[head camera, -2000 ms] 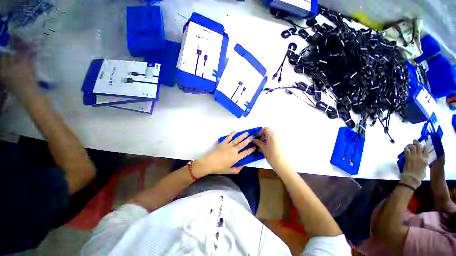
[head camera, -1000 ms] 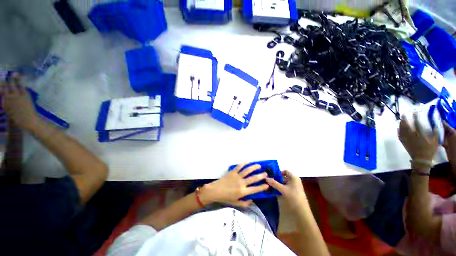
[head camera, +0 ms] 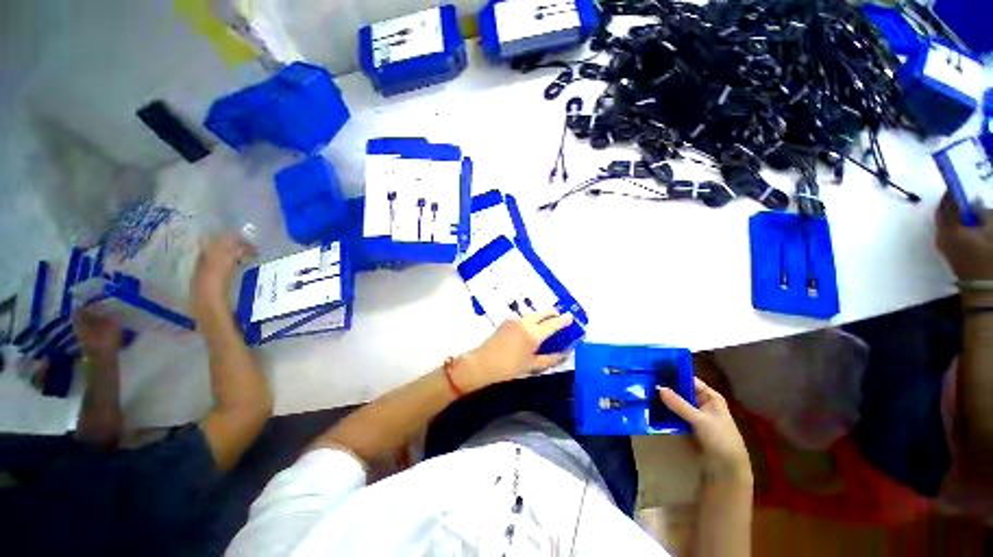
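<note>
My right hand (head camera: 713, 419) holds a blue insert tray (head camera: 597, 364) at its right side, just off the table's front edge. A black cable (head camera: 666, 390) lies in the tray, its two plugs pointing left. My left hand (head camera: 512, 350) is on the lower end of a printed white-and-blue sleeve (head camera: 506, 285), with its fingers over the card. The sleeve lies tilted, partly over another printed sleeve (head camera: 487, 223). Whether the left thumb is under the sleeve is hidden.
Printed stacks stand at centre (head camera: 414, 201) and left (head camera: 299, 285). A black cable pile (head camera: 751, 93) fills the upper right. Another blue tray with a cable (head camera: 771, 261) lies right. A neighbour's arms (head camera: 229, 337) work at left; another person's hand (head camera: 969, 245) shows at the right edge.
My left hand has left the blue tray and reached up-left onto a sleeve, which has shifted. My right hand now holds the tray alone, farther right, with its plugs showing.
</note>
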